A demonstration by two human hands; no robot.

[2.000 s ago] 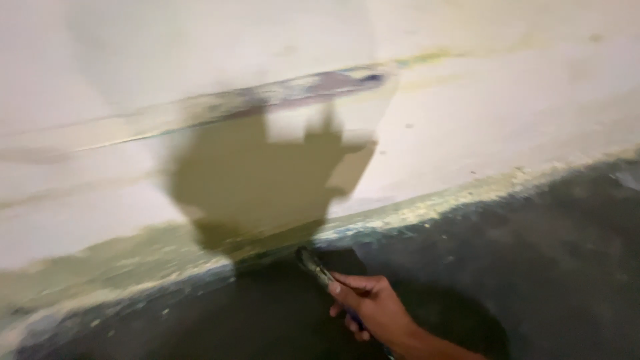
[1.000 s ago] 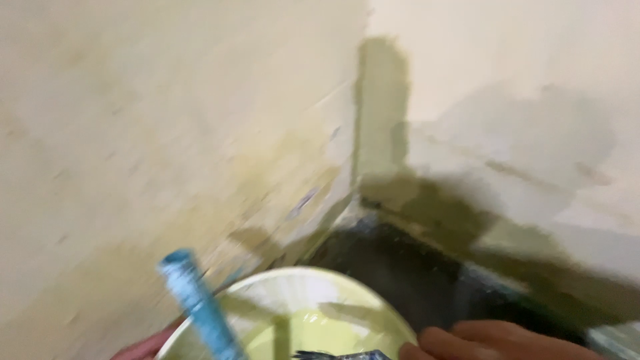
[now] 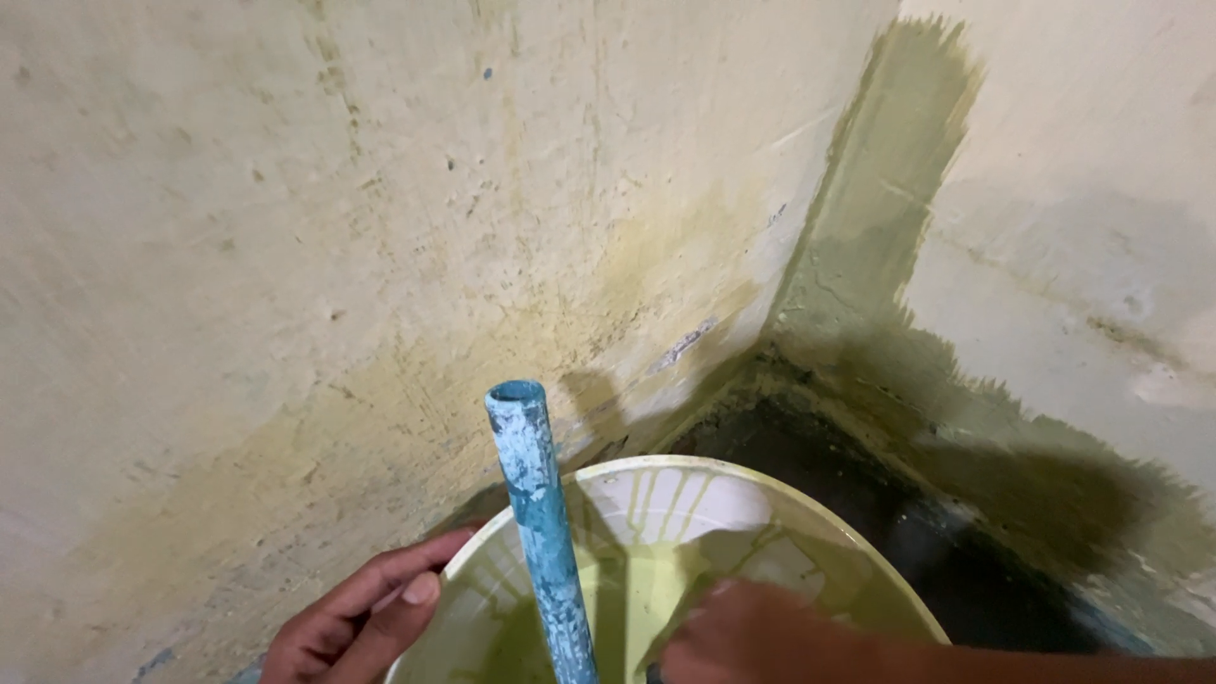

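A white plastic bucket [image 3: 665,464] with light green paint [image 3: 632,594] in it fills the bottom middle of the head view. My left hand [image 3: 366,608] grips its rim on the left side. Over the inside of the bucket, my right hand [image 3: 750,632] is closed around a tool, blurred and mostly hidden; only a dark bit shows under the fingers. A paint-stained blue pipe [image 3: 541,513] stands tilted in the bucket, between my two hands, its hollow end up. Green paint drips run down the bucket's inner wall.
Behind the bucket two walls meet in a corner. The left wall [image 3: 285,237] is stained and scuffed. Fresh olive-green paint [image 3: 883,190] runs down the corner and along the foot of the right wall [image 3: 1073,190]. Dark floor [image 3: 959,560] lies right of the bucket.
The view has swung from a wall's foot to the corner and bucket. My right hand, earlier holding a brush at the wall's lower edge, is now over the bucket. My left hand has come into view.
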